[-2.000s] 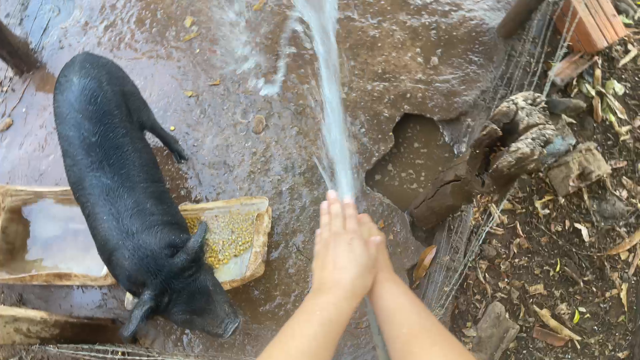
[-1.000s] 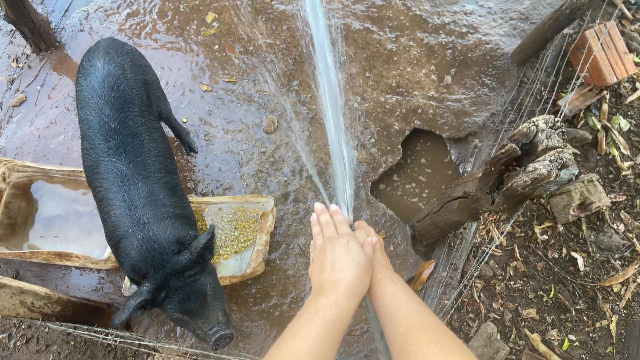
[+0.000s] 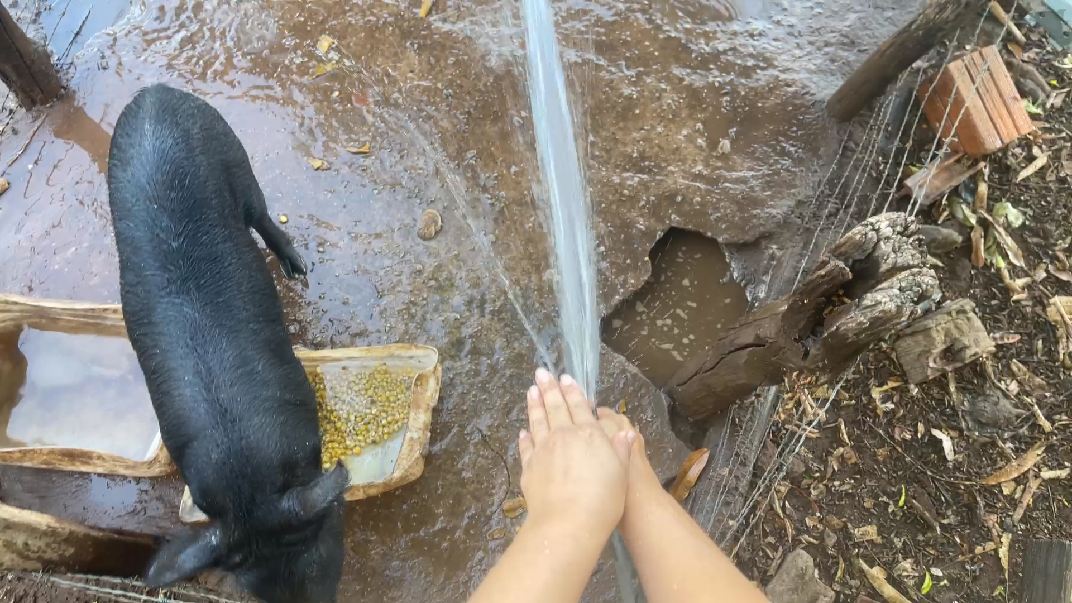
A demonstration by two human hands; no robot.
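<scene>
My left hand [image 3: 574,469] lies over my right hand [image 3: 635,473], the two pressed together at bottom centre. A hose [image 3: 624,569], partly hidden under my forearms, runs up to them. From the fingertips a strong water jet [image 3: 563,201] shoots forward over the wet muddy ground, with a thinner spray off to its left. Which hand grips the hose end is hidden. A black pig [image 3: 201,293] stands at the left, its head low at the bottom edge. Beside it sits a trough with yellow corn kernels [image 3: 364,414]; a second trough [image 3: 75,456] holds cloudy water.
A water-filled hole [image 3: 680,301] lies right of the jet, beside a weathered wooden post [image 3: 762,352]. Wire fencing [image 3: 888,159] runs along the right, with a reddish brick [image 3: 976,100] behind it. Other posts [image 3: 25,63] stand at the edges. Leaf litter covers the soil at right.
The pig's head has moved down toward the bottom edge, its snout now out of view. The jet keeps flowing from my joined hands, which have stayed together.
</scene>
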